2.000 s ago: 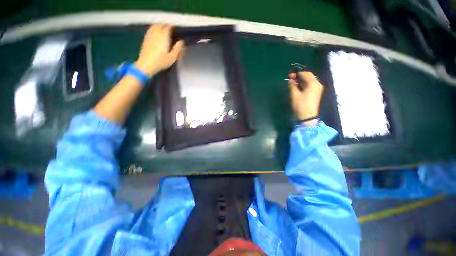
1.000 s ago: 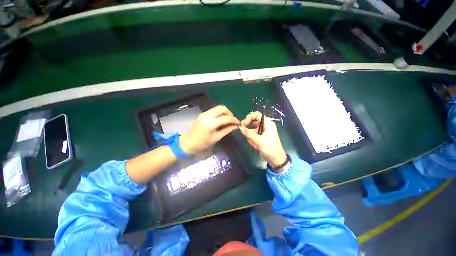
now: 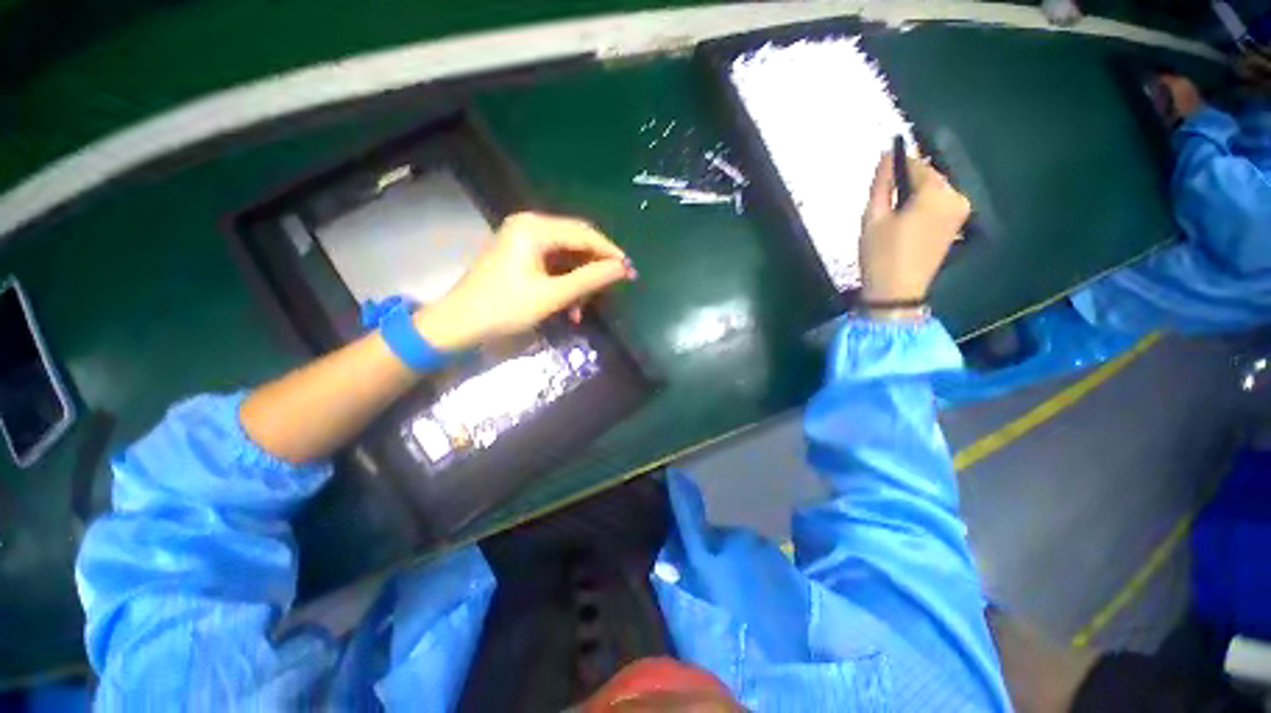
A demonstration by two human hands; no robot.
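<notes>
The opened tablet (image 3: pixel 404 240) lies in its black assembly tray (image 3: pixel 502 488), with the bright main board (image 3: pixel 502 404) at the end nearest me. My left hand (image 3: pixel 537 272) is over the tray's right side, thumb and forefinger pinched together at a tiny dark thing too small to name. My right hand (image 3: pixel 913 230) holds a thin black tool (image 3: pixel 902 170), likely tweezers, over the right edge of the parts tray (image 3: pixel 774 174), which is heaped with white strips (image 3: pixel 815 126). The tool's lower end is hidden in the hand.
Loose white strips (image 3: pixel 683 188) lie on the green bench between the trays. A smartphone (image 3: pixel 28 376) is at the far left. A white edge strip (image 3: pixel 349 91) borders the conveyor beyond. Another person's blue sleeve (image 3: pixel 1213 209) and hand are at the right.
The camera view has shifted. My hands, together over the tablet tray a second ago, are now apart. My right hand has moved right to the parts tray with the black tool.
</notes>
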